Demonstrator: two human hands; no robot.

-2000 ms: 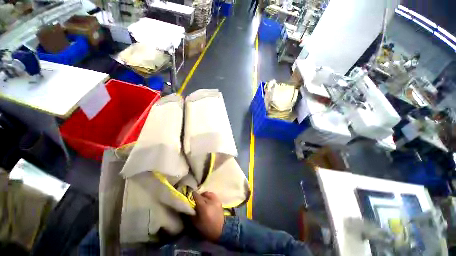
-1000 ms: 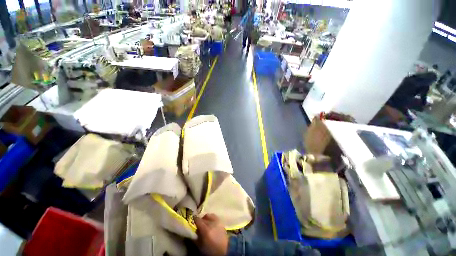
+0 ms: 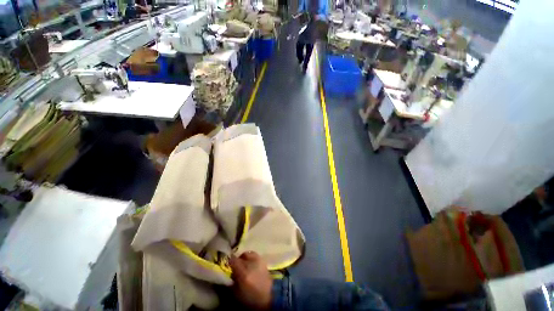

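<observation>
Beige fabric pieces (image 3: 243,164) with yellow binding tape (image 3: 200,260) lie bundled in front of me at the lower middle. Two folded, tube-like parts point forward side by side, with more beige fabric under them and at their left. My right hand (image 3: 252,280), bare with a blue denim sleeve, is closed on the fabric at the yellow edges near the bottom of the picture. What is under the bundle is hidden. My left hand is not visible.
A grey aisle (image 3: 297,182) has a yellow line (image 3: 333,170) on its right. A person (image 3: 305,36) stands ahead near a blue crate (image 3: 342,75). A white pillar (image 3: 480,121) and brown bag (image 3: 465,255) are at right. White tables (image 3: 143,99) and fabric stacks (image 3: 214,85) are at left.
The view has moved forward along the aisle; the red crate and the filled blue crate have left the picture. The person ahead appears larger. My right hand keeps its grip on the bundle.
</observation>
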